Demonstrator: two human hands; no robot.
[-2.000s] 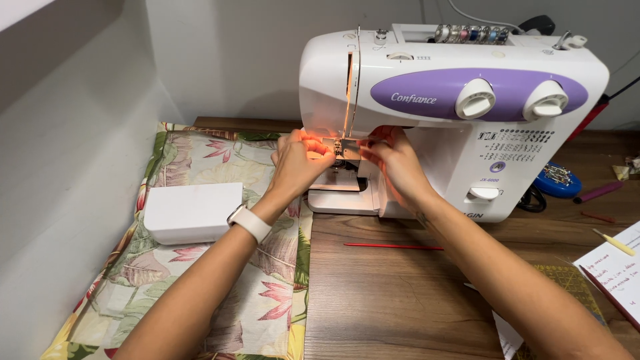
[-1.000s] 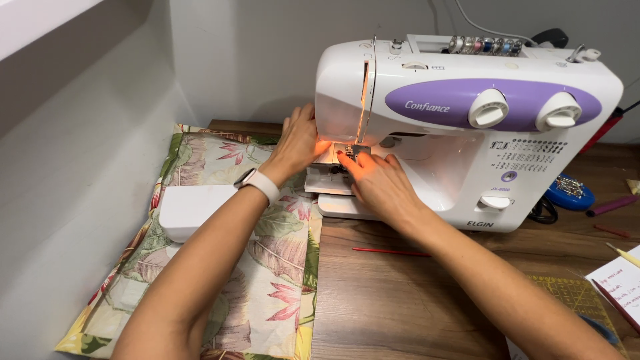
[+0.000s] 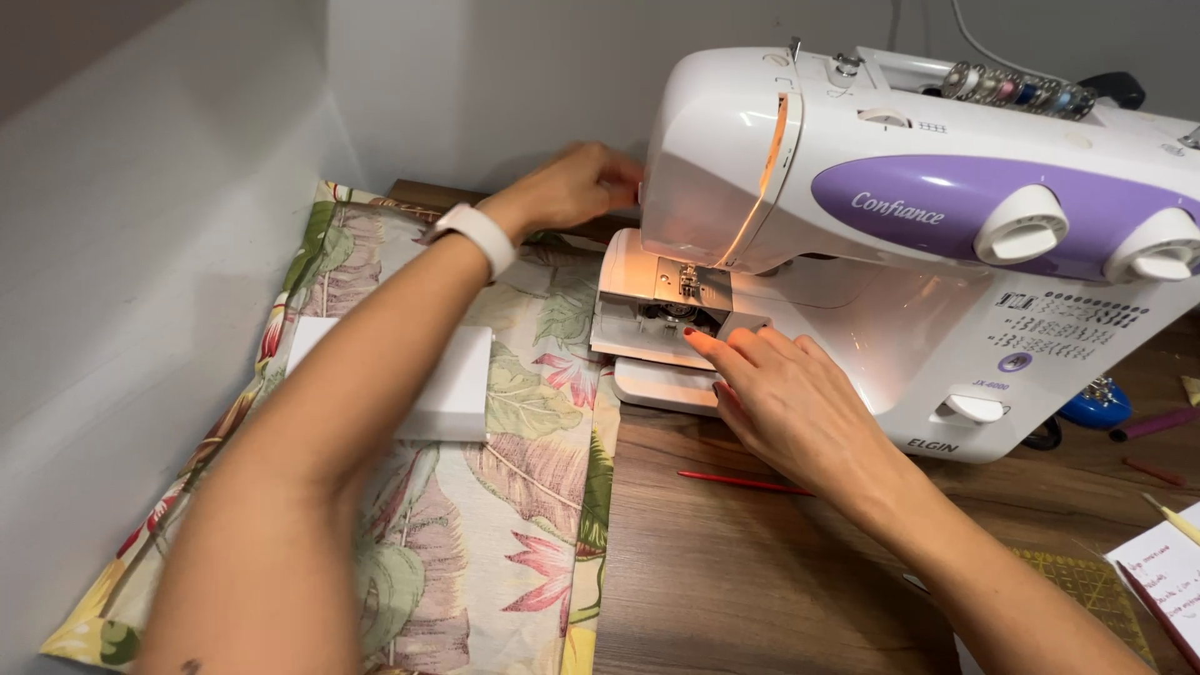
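Observation:
A white and purple Elgin sewing machine (image 3: 900, 202) stands on the wooden table. My left hand (image 3: 577, 183) reaches to the left rear of the machine's head, its fingertips partly hidden behind the housing; what they touch cannot be seen. Below the lit presser foot (image 3: 690, 279), the bobbin compartment (image 3: 670, 314) is exposed at the front. My right hand (image 3: 787, 389) is at its right front edge, index fingertip by the opening and fingers bent, with nothing visible held.
Floral fabric (image 3: 525, 469) covers the table's left side, with a white box-like piece (image 3: 459, 384) on it. A red stick (image 3: 741, 483) lies before the machine. At right are a blue pin holder (image 3: 1097, 403), a yellow gridded ruler (image 3: 1078, 581) and a handwritten notebook (image 3: 1162, 572).
My left hand has moved from beside the needle area to the back left of the machine's head. My right hand has drawn back from the presser foot to the front of the bobbin compartment.

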